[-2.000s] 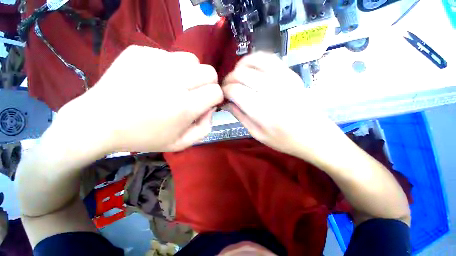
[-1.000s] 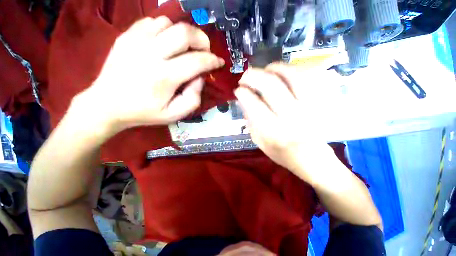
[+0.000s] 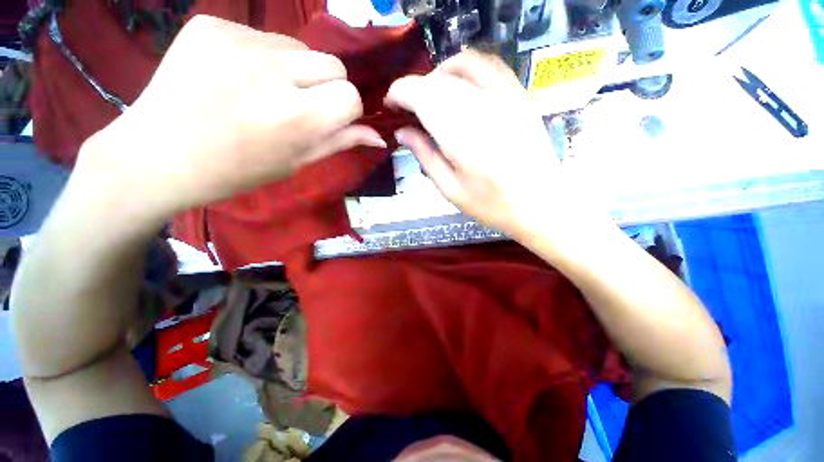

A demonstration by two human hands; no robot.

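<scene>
A rust-red knit cloth (image 3: 280, 217) lies over the table's front edge, just in front of the sewing machine (image 3: 452, 27). My left hand (image 3: 262, 108) holds this cloth from the left, its fingers pinched near the edge. My right hand (image 3: 470, 135) pinches the same cloth from the right, thumb and fingers nearly closed. The two hands' fingertips are close together, a little below the needle area, which my right hand partly hides. More red cloth (image 3: 379, 334) covers my lap.
Black thread snips (image 3: 771, 102) lie open at the right. A ruler strip (image 3: 434, 235) runs along the table's front edge. A blue bin (image 3: 736, 316) stands below right. A red crate (image 3: 183, 354) and brown cloth (image 3: 262, 329) are below left. A red pile (image 3: 63, 99) with a speckled cord lies at upper left.
Since one second ago, my hands have come together at the cloth's edge. The cloth has bunched up towards the left of the needle area. The view has shifted, showing the crate again.
</scene>
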